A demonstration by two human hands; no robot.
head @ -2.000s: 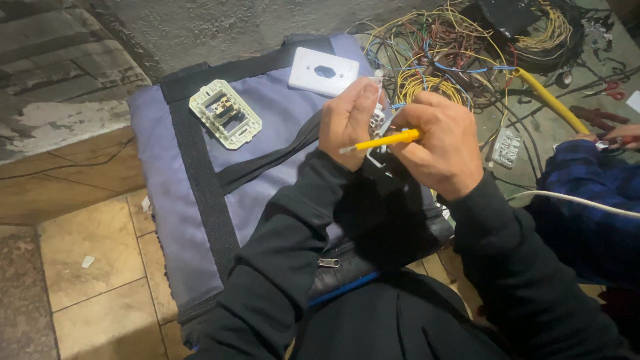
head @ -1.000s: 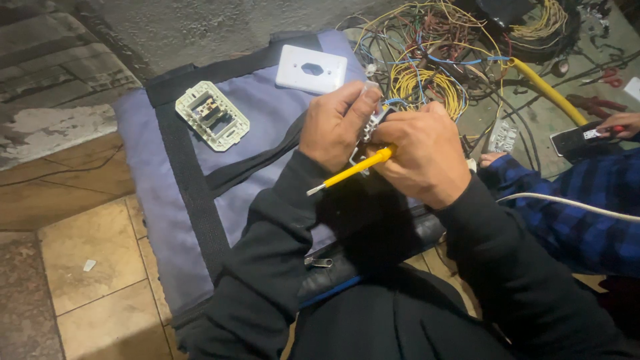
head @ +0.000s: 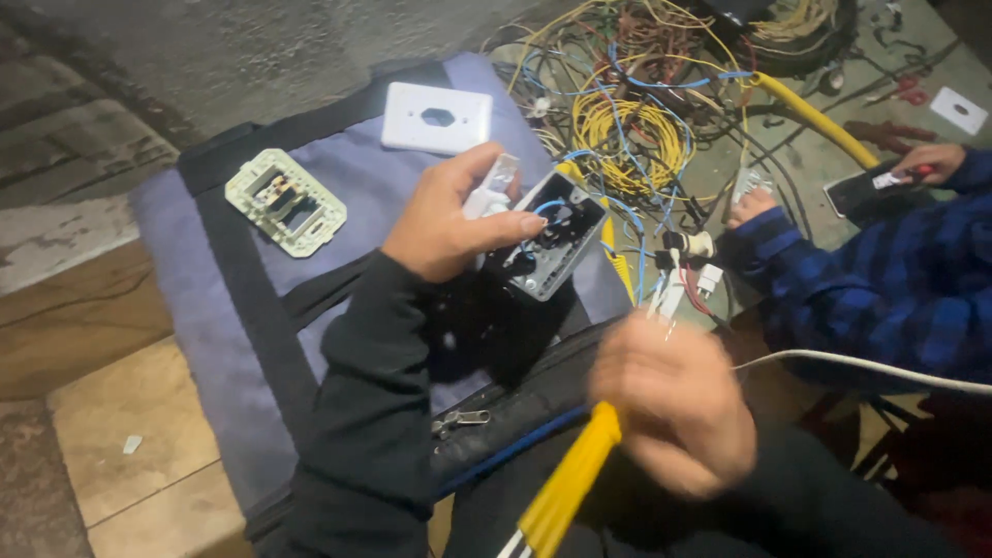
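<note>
My left hand [head: 457, 213] holds a white plastic piece [head: 492, 186] and a grey electrical box [head: 554, 240] with blue wire inside, above the padded bag. My right hand [head: 673, 399], blurred, grips a yellow-handled tool [head: 573, 480] whose shaft points down toward the bottom edge; whitish strips show above its fingers, and what they are I cannot tell. On the bag lie a white outlet cover plate [head: 438, 118] with a hexagonal opening and, left of it, a cream mounting frame [head: 287, 203] with a socket module.
The purple and black bag [head: 167, 232] lies under my work. Behind it are tangled wires [head: 635, 139] and a yellow conduit [head: 814, 116]. At right, another person's hands [head: 926, 163] are beside a phone [head: 860, 190]. A white cable [head: 852, 356] runs to the right edge.
My right hand, with the yellow-handled tool, has moved away from my left hand, down and toward me. The grey box in my left hand is now in plain view.
</note>
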